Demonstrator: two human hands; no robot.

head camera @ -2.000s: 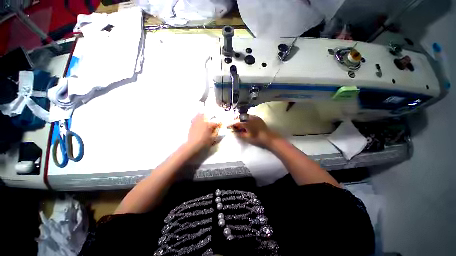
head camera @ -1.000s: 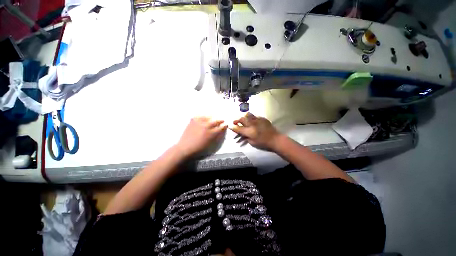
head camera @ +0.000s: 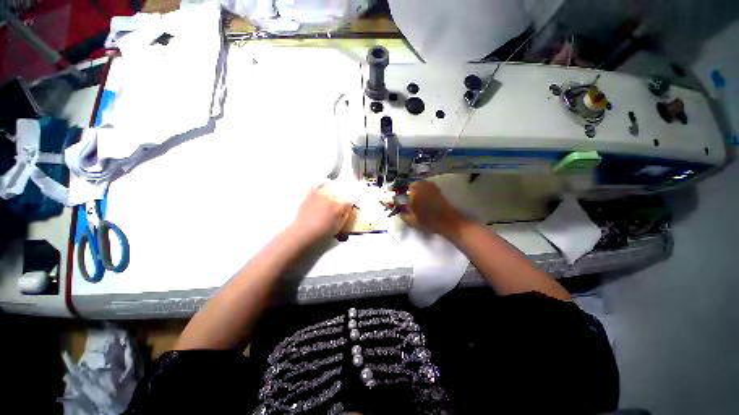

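Note:
A white cut piece (head camera: 438, 269) lies under my right hand and hangs over the table's front edge. Its upper part is washed out by the lamp near the presser foot (head camera: 387, 185). My left hand (head camera: 326, 212) is bare, just left of and below the presser foot, fingers bent down at the bright area; whether it grips cloth cannot be told. My right hand (head camera: 426, 207) is at the right side of the presser foot with its fingertips on the cloth. The sewing machine (head camera: 519, 121) has a long white head with a blue stripe.
Stacked cut pieces (head camera: 170, 89) lie at the upper left, with blue scissors (head camera: 103, 246) below. A small white piece (head camera: 570, 229) rests on the table edge at right. A tied dark blue bundle (head camera: 35, 170) is far left. A white cloth heap (head camera: 101, 369) is below the table.
Since one second ago, both hands have moved up to the presser foot and a little further apart. The white piece now hangs lower over the front edge. The camera view has shifted slightly.

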